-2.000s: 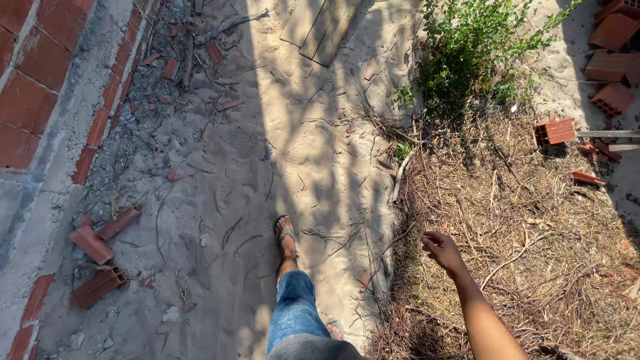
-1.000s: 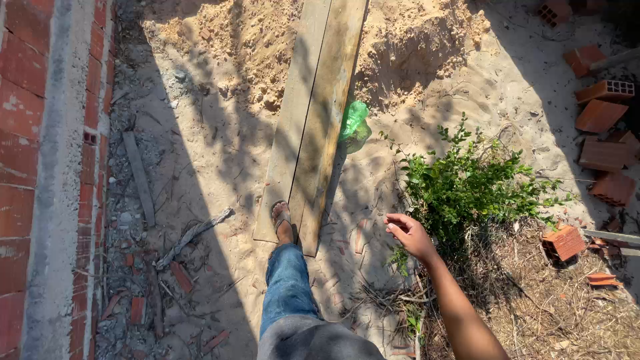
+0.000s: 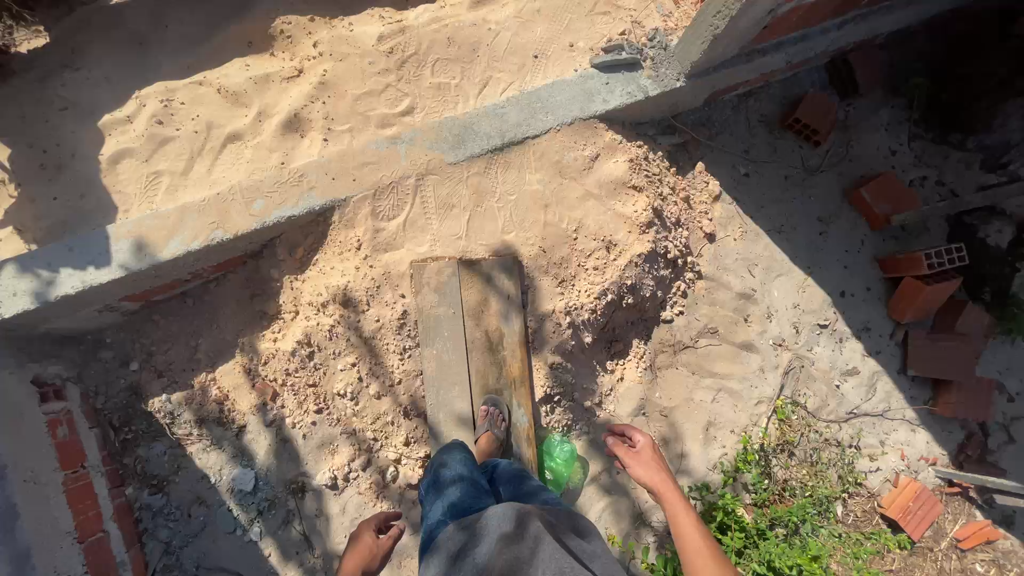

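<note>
My left hand [image 3: 372,543] hangs at the lower edge, left of my jeans, its fingers loosely curled around nothing. My right hand [image 3: 636,458] is held out on the other side, empty, with loosely bent fingers. Between them a foot in a flip-flop [image 3: 492,424] stands on two wooden planks [image 3: 446,344] laid side by side up a sandy mound. Beside the planks, between them and my right hand, lies a green plastic bottle [image 3: 558,462]. Neither hand touches anything.
A concrete beam [image 3: 512,118] crosses beyond the planks' far end. Hollow clay bricks [image 3: 920,296] lie scattered at the right. A leafy green bush [image 3: 768,520] grows at the lower right. A low brick wall [image 3: 80,496] stands at the lower left.
The view has moved far forward along the planks, and the concrete beam now shows. My left hand has come into view. My right hand stays out at the side, empty.
</note>
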